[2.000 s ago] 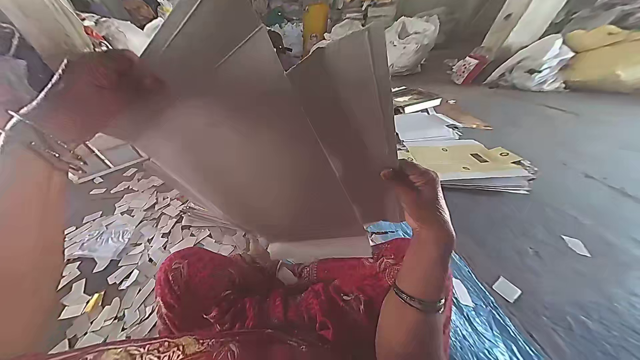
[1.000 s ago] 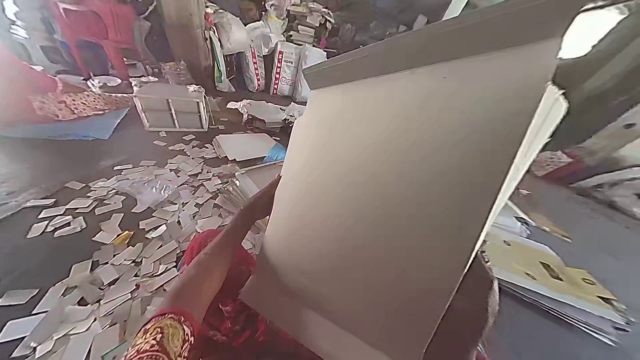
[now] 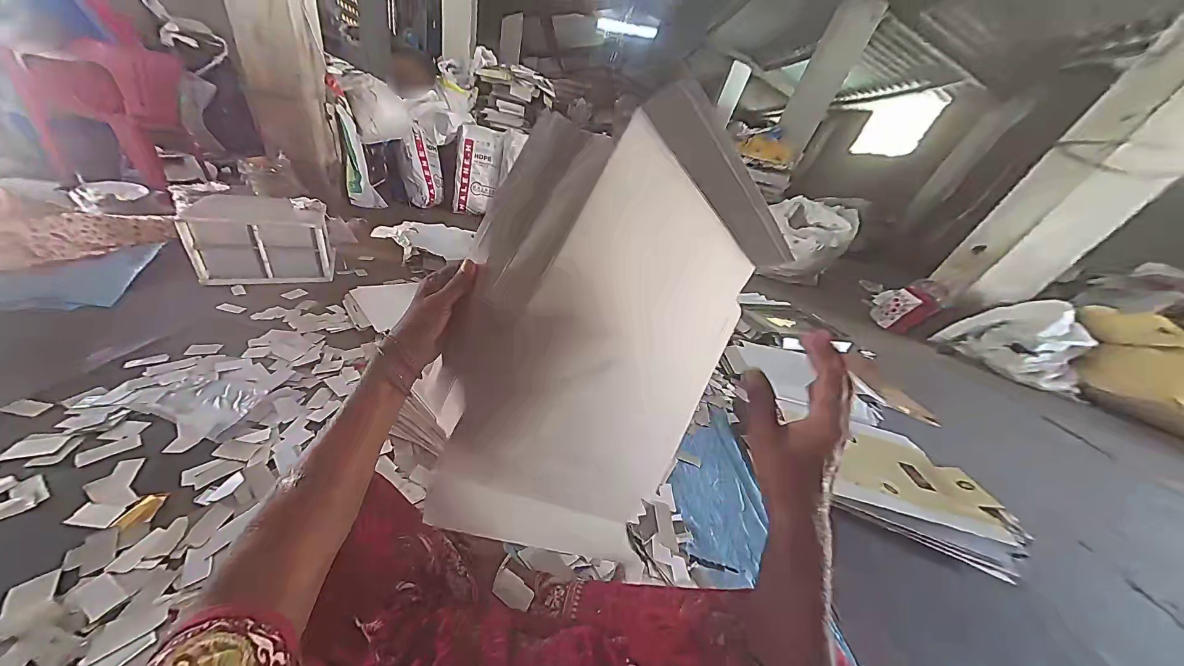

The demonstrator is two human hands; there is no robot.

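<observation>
My left hand [image 3: 442, 310] grips the left edge of a large creased cardboard sheet [image 3: 592, 342], held up tilted above my lap. The sheet is grey-white, with a darker folded flap at its upper right and another at its left, both blurred. Whether it is one sheet or more I cannot tell. To the right of the cardboard, my right hand [image 3: 800, 407] is raised with thumb and fingers apart, touching nothing. Below my left forearm, a stack of cardboard pieces [image 3: 418, 421] shows partly behind the held sheet.
Cut card scraps [image 3: 217, 444] cover the floor at left, with a clear plastic bag [image 3: 217, 402] among them. A blue plastic sheet [image 3: 717, 495] lies beside my lap. Flat printed cardboard [image 3: 916, 481] is stacked at right. A framed panel [image 3: 254, 242] and white sacks [image 3: 478, 166] stand farther back.
My right hand has come off the cardboard, which it held two seconds ago. The cardboard has turned and now hangs from my left hand alone. The view has shifted.
</observation>
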